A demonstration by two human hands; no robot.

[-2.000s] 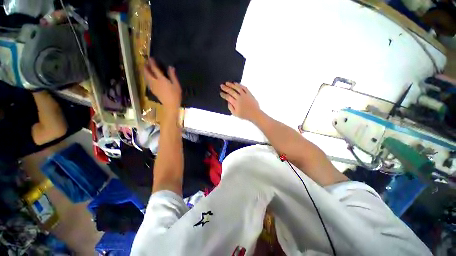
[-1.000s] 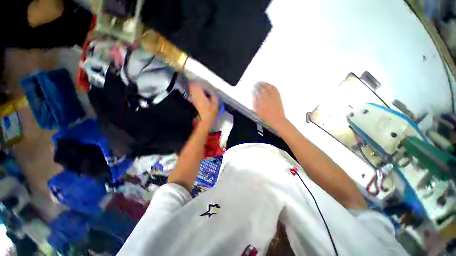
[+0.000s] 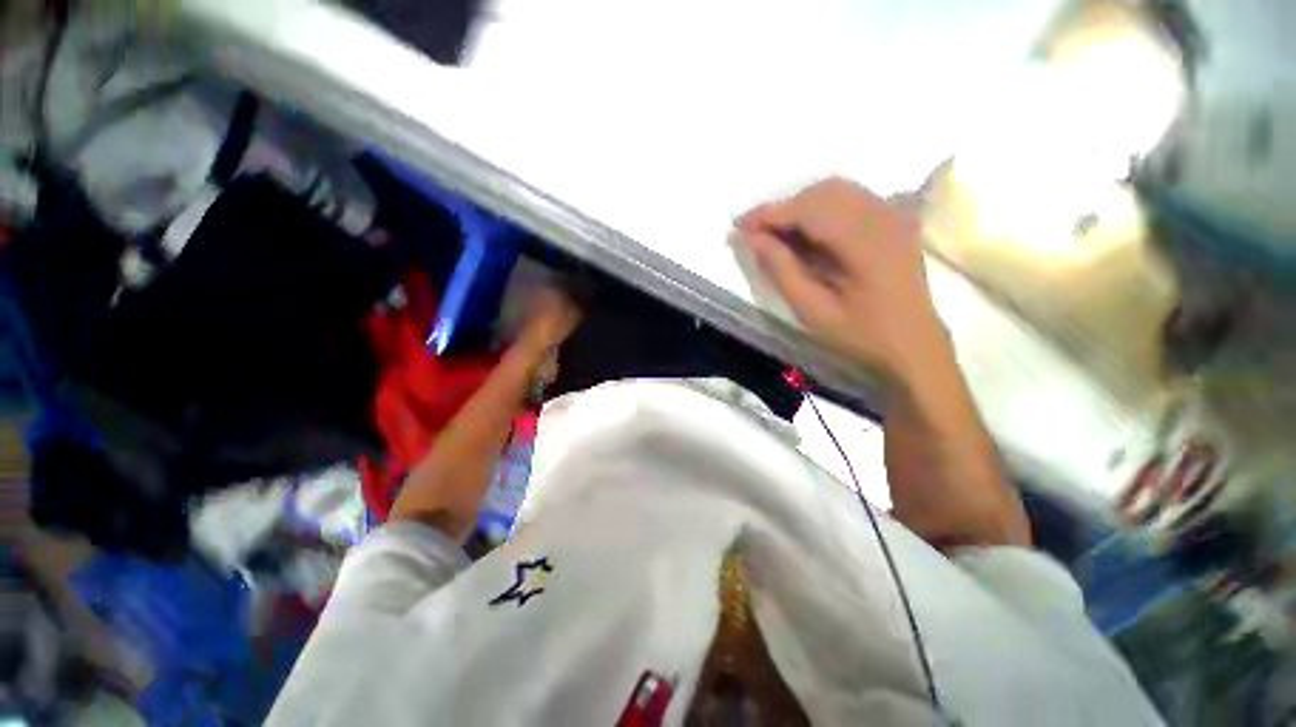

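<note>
My right hand (image 3: 860,277) is over the front edge of the white table (image 3: 625,128). Its fingers are curled, with a dark gap between them; whether it holds anything cannot be told. My left hand (image 3: 540,320) is blurred and lies below the table edge, beside a blue strip-like thing (image 3: 462,277) and above red fabric (image 3: 419,391). What its fingers do is not clear. A corner of a black panel (image 3: 427,22) shows on the table at the top edge, apart from both hands.
A large dark heap of fabric (image 3: 228,327) lies below the table at left. Pale crumpled material (image 3: 292,518) is lower left, beside blurred blue things (image 3: 171,625). Red looped handles, likely of shears (image 3: 1173,476), are at right. The sewing machine area at right is blurred.
The view has swung, and the black panel has moved almost out at the top. My left hand has gone from the panel to below the table edge. My right hand has left the panel and curled.
</note>
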